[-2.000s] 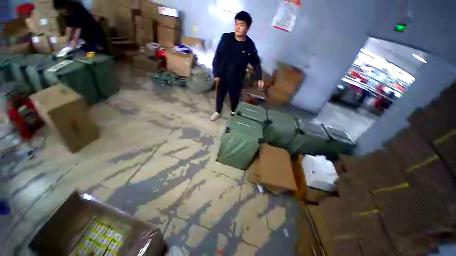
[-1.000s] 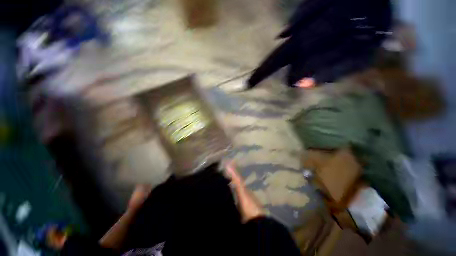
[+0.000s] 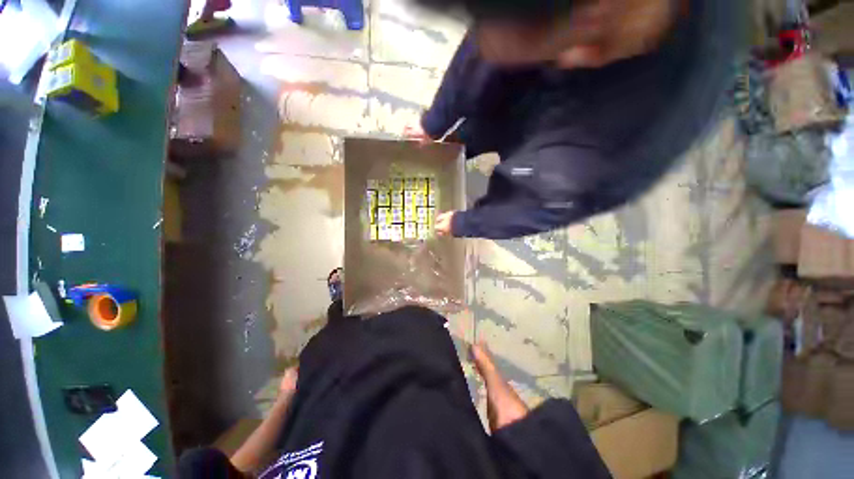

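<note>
The open brown shipping carton point(image 3: 360, 267) stands on the floor in front of my body, with a clear shiny liner showing at its near end. Rows of small yellow and white product boxes point(image 3: 403, 210) lie inside it. My left hand point(image 3: 288, 382) is small at my left side, partly hidden by my dark clothing. My right hand point(image 3: 485, 363) is at my right side, below the carton's near right corner, and appears clear of it. Nothing is visible in either hand, but the finger poses are unclear.
Another person point(image 3: 562, 140) leans over the carton from the right, one hand inside at the product boxes. The green bench point(image 3: 103, 201) at left bears yellow boxes point(image 3: 84, 79), an orange tape roll point(image 3: 110, 311) and white sheets point(image 3: 120, 438). Green sacks point(image 3: 660, 355) and cartons stand at right.
The view has swung down over the carton, which is now central. The other person has come from standing farther off to leaning over it. My hands remain low at my sides since the middle frame.
</note>
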